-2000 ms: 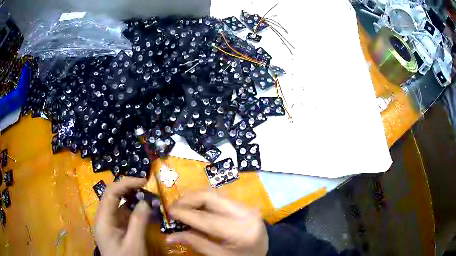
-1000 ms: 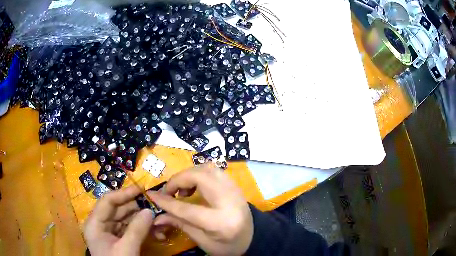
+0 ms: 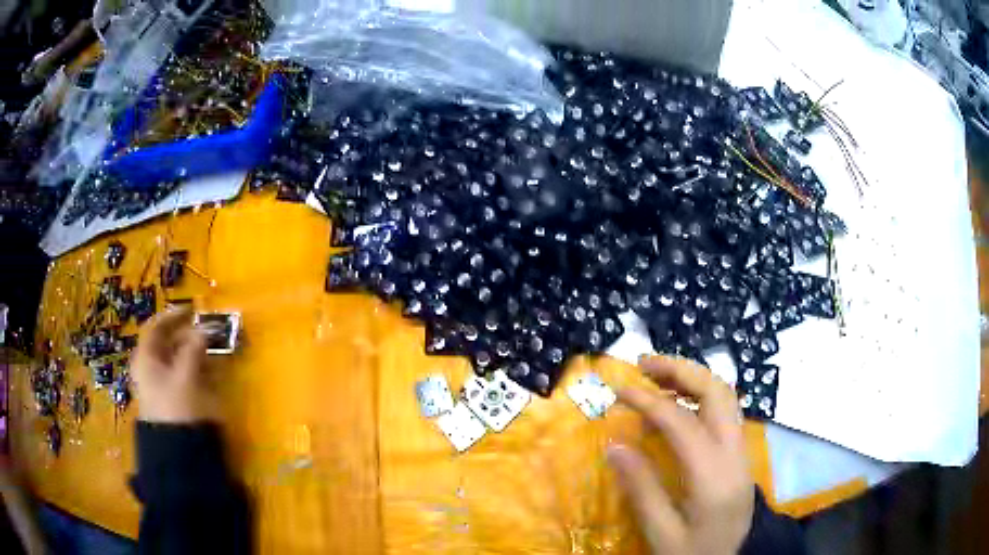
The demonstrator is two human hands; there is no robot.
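My left hand (image 3: 174, 363) is blurred at the left of the table. Its fingers are curled at the edge of a small dark board with a pale rim (image 3: 220, 333) and appear to hold it. Small wired boards (image 3: 108, 304) lie loose around that hand. My right hand (image 3: 689, 450) is blurred, fingers apart and empty, at the front edge of the heap of black LED boards (image 3: 477, 249). A pale board (image 3: 591, 395) lies beside its fingertips. Several pale squares, one with a round centre (image 3: 496, 399), lie together left of it.
A blue parts bin (image 3: 201, 152) with wired pieces stands at the back left. A clear plastic bag (image 3: 423, 49) and a grey panel (image 3: 651, 33) are behind the heap. A white sheet (image 3: 911, 293) with wired boards on it is at the right.
The view has swung left, showing the bin and the wired boards. My hands have parted: the left moved out to the left, the right opened near the heap. More pale squares show in front of the heap.
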